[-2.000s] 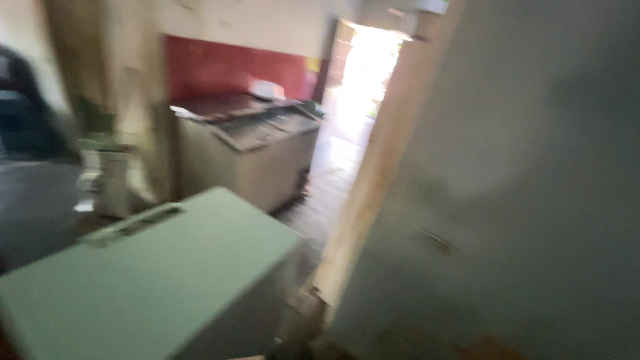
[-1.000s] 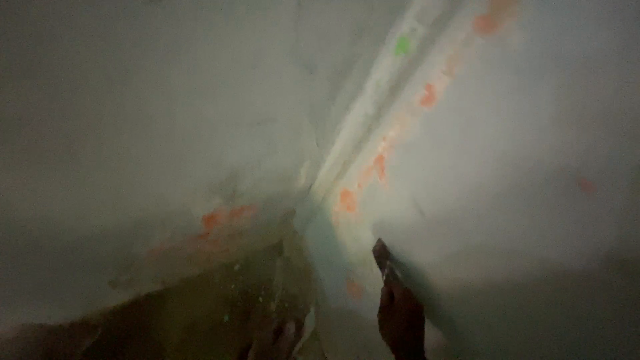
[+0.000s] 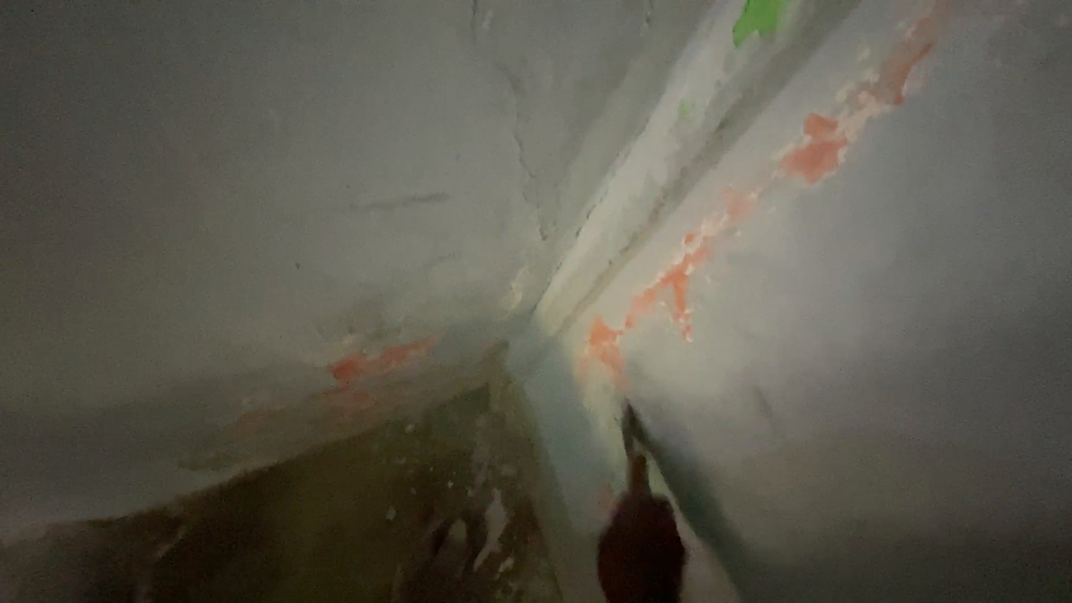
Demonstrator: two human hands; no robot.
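My right hand (image 3: 642,544), dark and blurred, is low and right of the middle, with a finger stretched upward. It grips a thin, dark-tipped hand tool (image 3: 629,423), whose point touches or nearly touches the pale wall (image 3: 837,360) below a line of reddish-orange bare patches (image 3: 603,339). The tool's exact kind is not clear. A dim shape (image 3: 456,536) at the bottom, left of the corner, may be my left hand; what it holds cannot be told.
Pale surfaces meet in a corner (image 3: 536,322), from which a raised light strip (image 3: 645,159) runs up to the right. A bright green patch (image 3: 758,18) marks it near the top. Another reddish patch (image 3: 377,360) lies left, above a dark brown area (image 3: 335,494). A thin crack runs down the grey surface.
The view has swung from a room with a doorway to this dark corner. Since one second ago the corner appears lower, and the right hand with its tool also sits lower.
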